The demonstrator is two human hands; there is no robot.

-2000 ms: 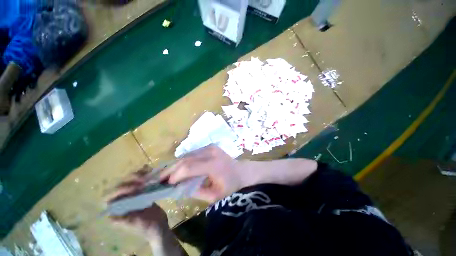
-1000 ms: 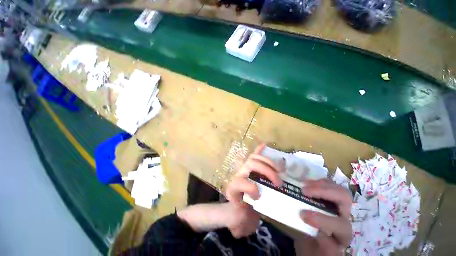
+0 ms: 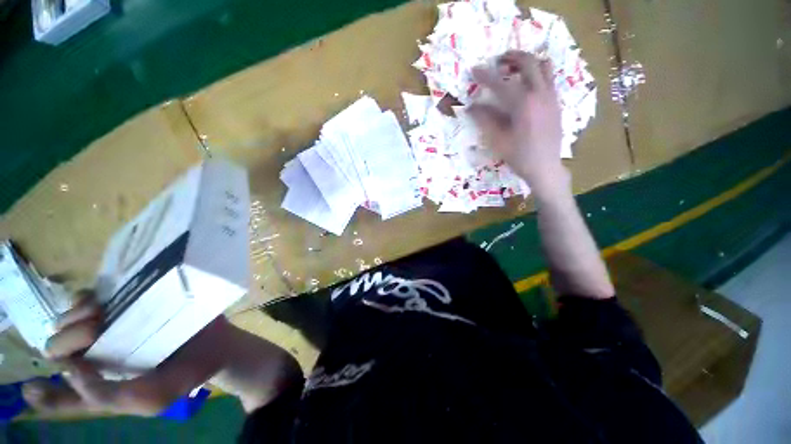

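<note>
My left hand [image 3: 147, 373] holds a white retail box [image 3: 173, 269] at the lower left, opened out into box shape, with a black band and printing on its side. My right hand [image 3: 529, 108] is over the heap of small white cards with red print [image 3: 460, 56] at the upper right. It is blurred, with bent fingers touching or just above the cards; whether it grips one cannot be told. A fanned pile of plain white leaflets [image 3: 373, 160] lies on the cardboard-covered bench [image 3: 295, 82], left of the heap.
A stack of flat boxes [image 3: 26, 295] lies at the left edge. A white tray [image 3: 69, 17] is on the green belt [image 3: 173, 52] at the upper left. Tiny scraps [image 3: 626, 80] lie right of the heap. A brown carton [image 3: 685, 338] stands on the floor at the lower right.
The box was flat between both hands; now it is opened out and in my left hand only. My right hand has let go of it and moved to the card heap. The view has turned right.
</note>
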